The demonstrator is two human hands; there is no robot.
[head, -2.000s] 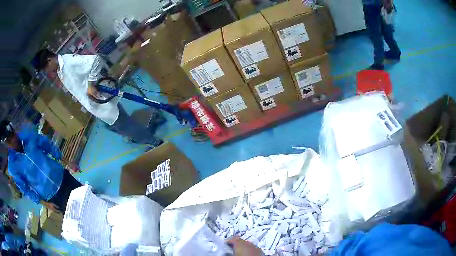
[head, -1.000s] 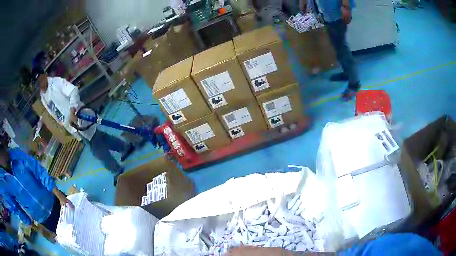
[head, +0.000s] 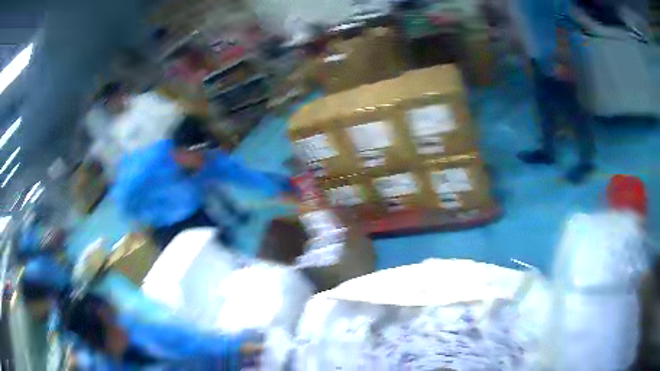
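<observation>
The view is blurred. The large white woven sack (head: 427, 279) stands open at the bottom centre, with a blurred mass of small white offcuts (head: 456, 337) inside. Left of it are white stacked pieces (head: 260, 297). Behind the sack, white inserts (head: 326, 235) show at the open brown carton (head: 362, 253); whether they lie inside or are held above it I cannot tell. A tall white pile (head: 601, 290) stands at the right. Neither my left hand nor my right hand is in view.
Labelled cartons (head: 376, 141) stand on a red pallet jack (head: 434, 219). A person in blue (head: 163, 185) stretches an arm towards it. Another blue-sleeved person (head: 174, 340) reaches in at bottom left. One in white and one standing at upper right are behind. A red object (head: 627, 194) is at right.
The view has swung left and blurred, so the sack and cartons sit further right. My hand and sleeve have left the picture. The person in blue now leans towards the carton area.
</observation>
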